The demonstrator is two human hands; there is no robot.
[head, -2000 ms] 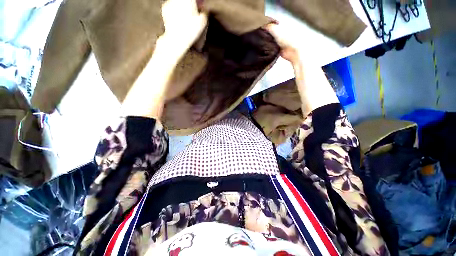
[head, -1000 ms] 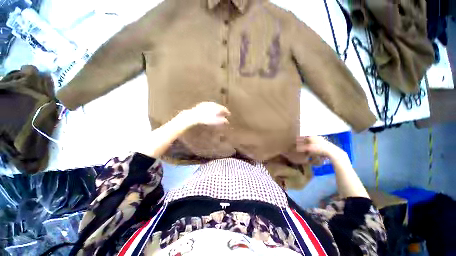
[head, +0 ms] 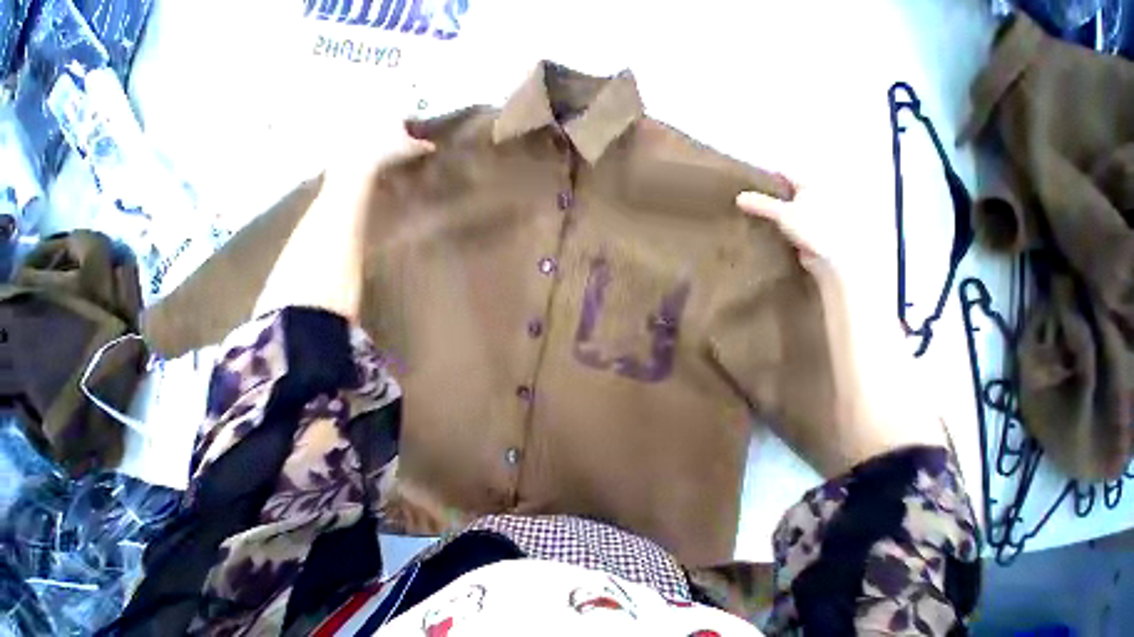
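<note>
A brown jacket lies front up on the white table, its collar at the top and its sleeves spread to both sides. A row of dark buttons runs down its front, with a dark purple U-shaped outline on the chest. My left hand is at the shoulder on the left side of the picture, fingers on the cloth. My right hand is at the other shoulder, thumb and fingers at the seam. Whether either pinches the cloth is hard to tell. My forearms cover parts of both sleeves.
A printed polybag with dark lettering lies beyond the collar. Black hangers and another brown garment lie at the right. A brown heap with a white cord is at the left. Clear bags are at lower left.
The jacket was gathered with its dark lining showing, then lay front up. Now both hands have moved from its lower part up to the shoulders, and the whole collar is in view.
</note>
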